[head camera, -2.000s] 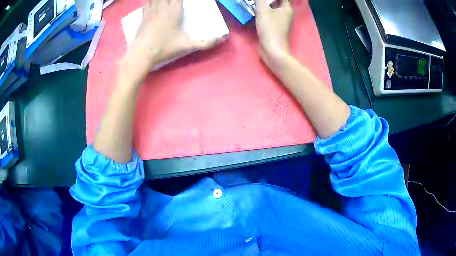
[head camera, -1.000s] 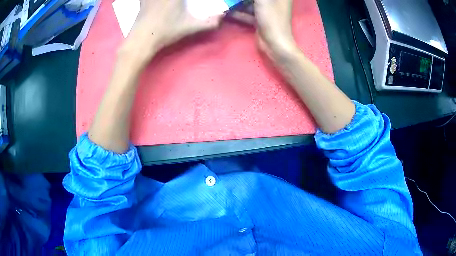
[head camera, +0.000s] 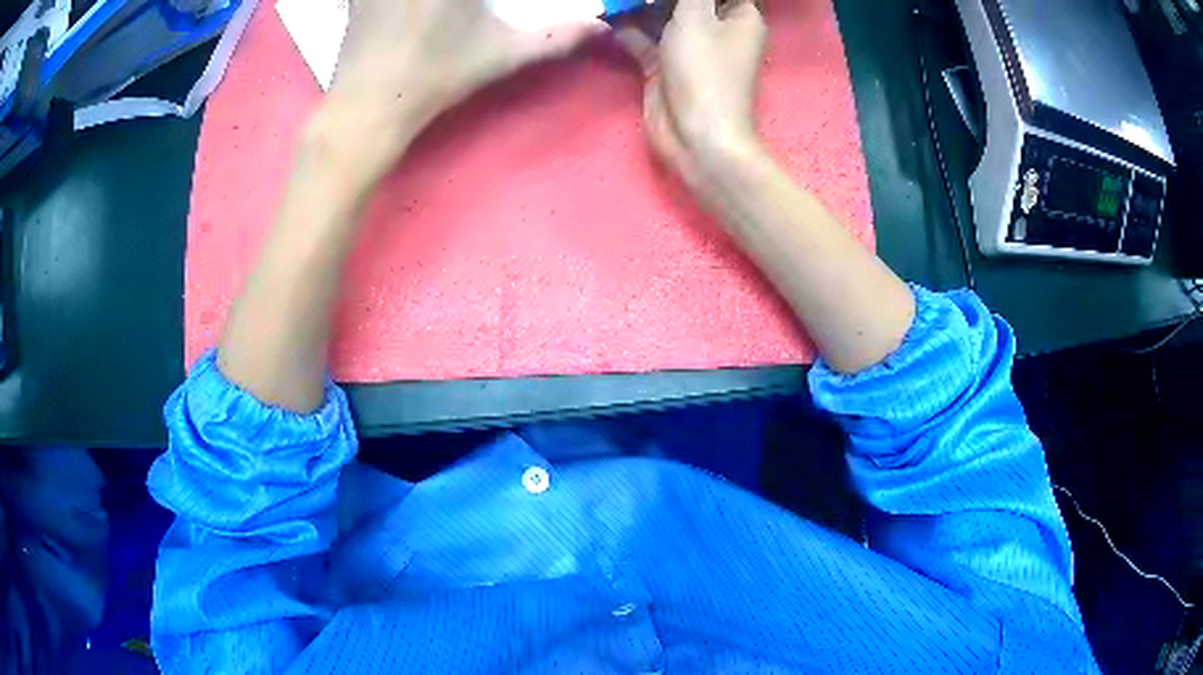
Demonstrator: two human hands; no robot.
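Note:
A white box (head camera: 544, 12) shows at the top edge of the picture, mostly cut off, over the pink-red work mat (head camera: 528, 284). My left hand (head camera: 429, 59) is spread and blurred against its left side; the top edge cuts the hand off. My right hand (head camera: 706, 79) is curled at the box's right, with fingers partly cut off. A small blue printed piece (head camera: 623, 7) shows between the hands; whether the right hand grips it is hidden. A white flat piece (head camera: 314, 29) lies left of my left hand.
Blue-edged printed boxes or sleeves (head camera: 82, 46) are piled at the upper left, with a white paper strip (head camera: 152, 108) beside them. A digital bench scale (head camera: 1075, 145) stands at the right. A dark cord runs beside the mat. The dark green bench (head camera: 92, 277) surrounds the mat.
The view has shifted, so the box is now mostly out of the top edge. My right hand has turned and curled inward. My left hand has moved from on top of the box to its side.

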